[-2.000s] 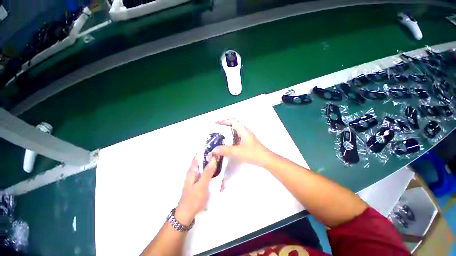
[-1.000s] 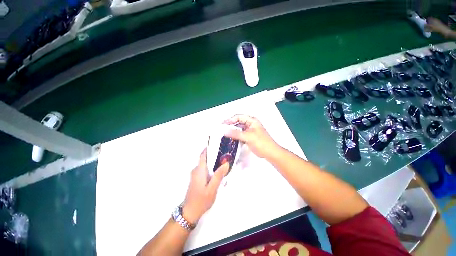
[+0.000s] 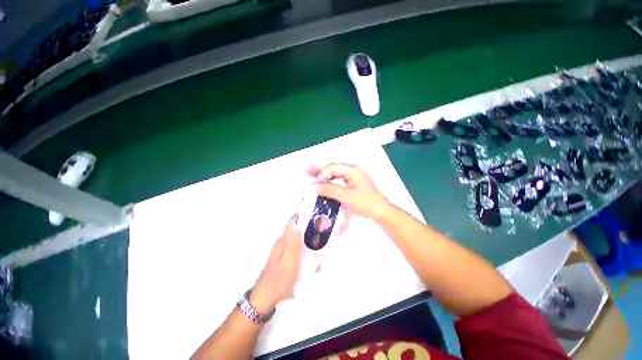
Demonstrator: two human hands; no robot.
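A white handheld unit with a black front panel (image 3: 322, 223) is held above the white work sheet (image 3: 190, 281). Its black face is turned up, with a round opening near the lower end. My left hand (image 3: 282, 261) holds the unit along its left side. My right hand (image 3: 350, 188) is at the unit's upper end, with thumb and fingertips close together; the white there blends into the sheet, so I cannot tell exactly what they pinch.
Bagged black panels (image 3: 487, 202) lie spread on the green bench at right. Beyond a pale rail, the green conveyor belt (image 3: 232, 126) carries white units (image 3: 366, 88). A slanted grey post (image 3: 63, 195) stands at left. A white tray (image 3: 591, 295) is below, right.
The held unit's black face is less covered by my left thumb, which has drawn back to its side. The units on the belt have moved right. The hand at the far right is gone.
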